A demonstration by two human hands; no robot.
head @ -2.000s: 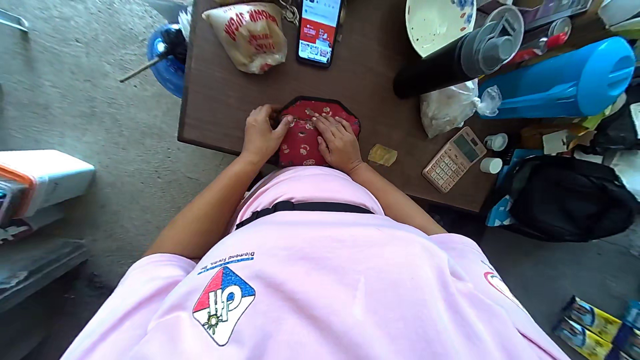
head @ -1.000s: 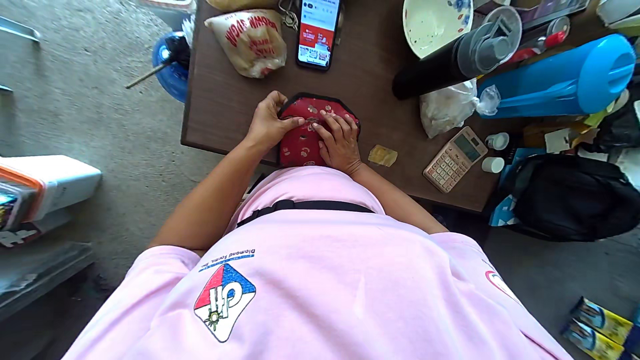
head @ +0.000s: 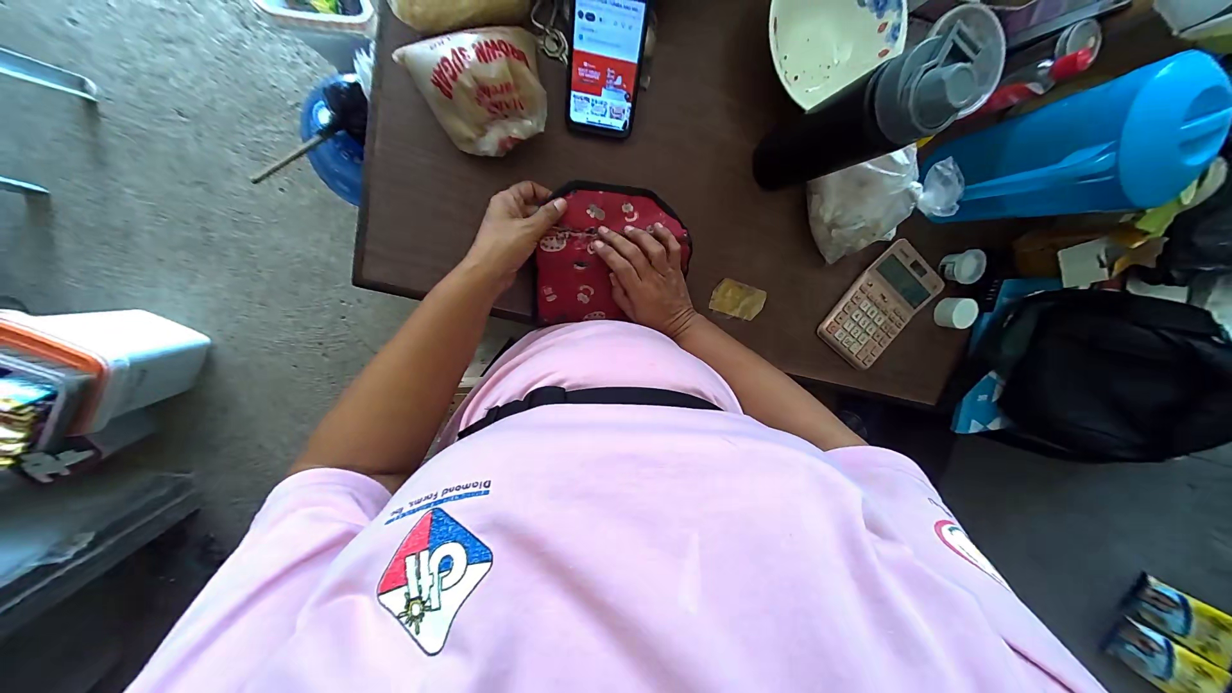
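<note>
A red patterned fabric piece with black edging (head: pixel 577 279) lies flat at the near edge of the brown table, partly under my hands. My left hand (head: pixel 515 231) pinches its upper left border between thumb and fingers. Spread over its right half, the fingers of my right hand (head: pixel 647 274) rest on the cloth near a seam or slit that runs across it. To the right of that hand lies a small yellowish-brown piece (head: pixel 738 299). Beyond the cloth a smartphone (head: pixel 604 72) with a lit screen lies face up.
Left of the phone sits a plastic bag of brown sugar (head: pixel 486 91). On the right are a black tumbler (head: pixel 818 144), a bowl (head: pixel 833 48), a blue jug (head: pixel 1078 144), a knotted plastic bag (head: pixel 861 207), a calculator (head: pixel 880 306) and a black bag (head: pixel 1116 375).
My left hand has shifted slightly along the cloth's left border, from nearer its middle to the upper left edge. My right hand stays on the cloth.
</note>
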